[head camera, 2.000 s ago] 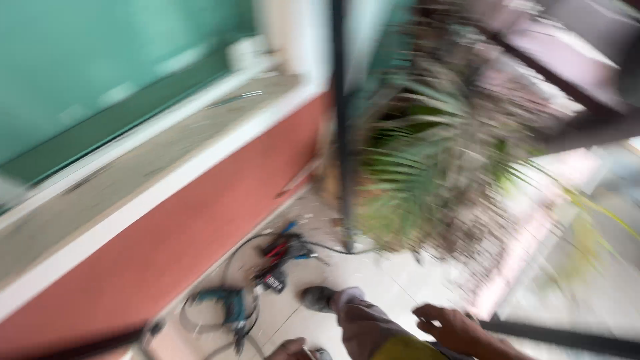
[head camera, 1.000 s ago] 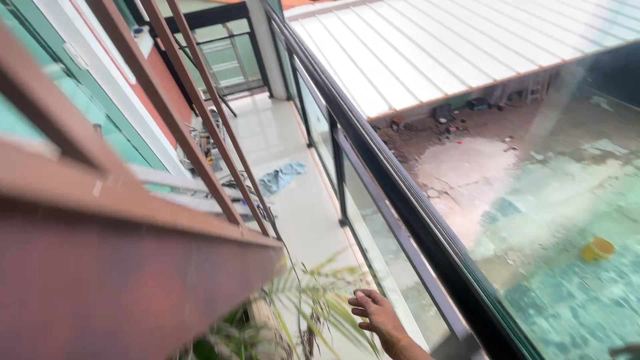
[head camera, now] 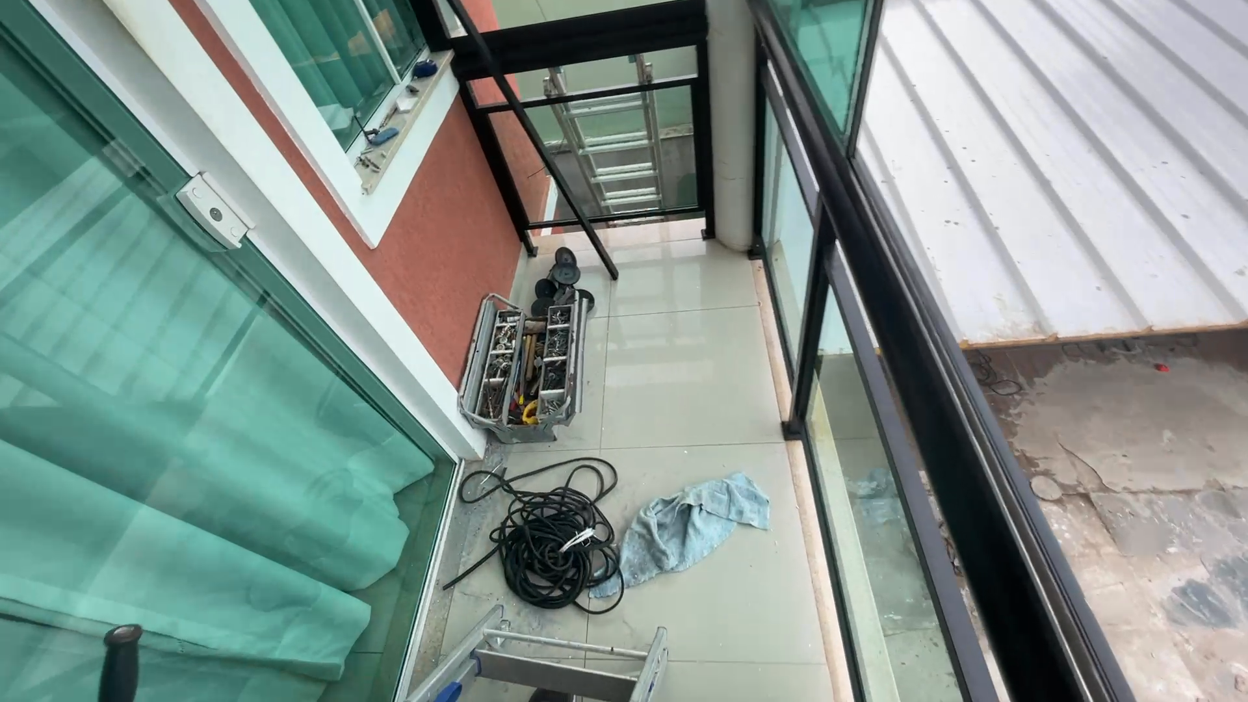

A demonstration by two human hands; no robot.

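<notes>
Neither of my hands is in the head view. On the tiled balcony floor lies a tangled coil of black cable (head camera: 554,546), with a light blue cloth (head camera: 687,531) just right of it. Farther along, against the red wall, an opened metal toolbox (head camera: 478,390) holds small hardware and hand tools in its trays. Several black suction cups (head camera: 564,273) rest just behind the toolbox. The top of an aluminium stepladder (head camera: 565,673) shows at the bottom edge.
A glass sliding door (head camera: 244,409) with a curtain behind it lines the left. On the right runs a black-framed glass railing (head camera: 936,390). Small tools, one blue-handled (head camera: 383,136), lie on the window sill. A black bar (head camera: 546,146) leans diagonally at the far end, before an aluminium ladder (head camera: 619,146).
The view has swung along the balcony. A hand seen low in the frame one second ago is out of view now, as are the plant and brown metal bars.
</notes>
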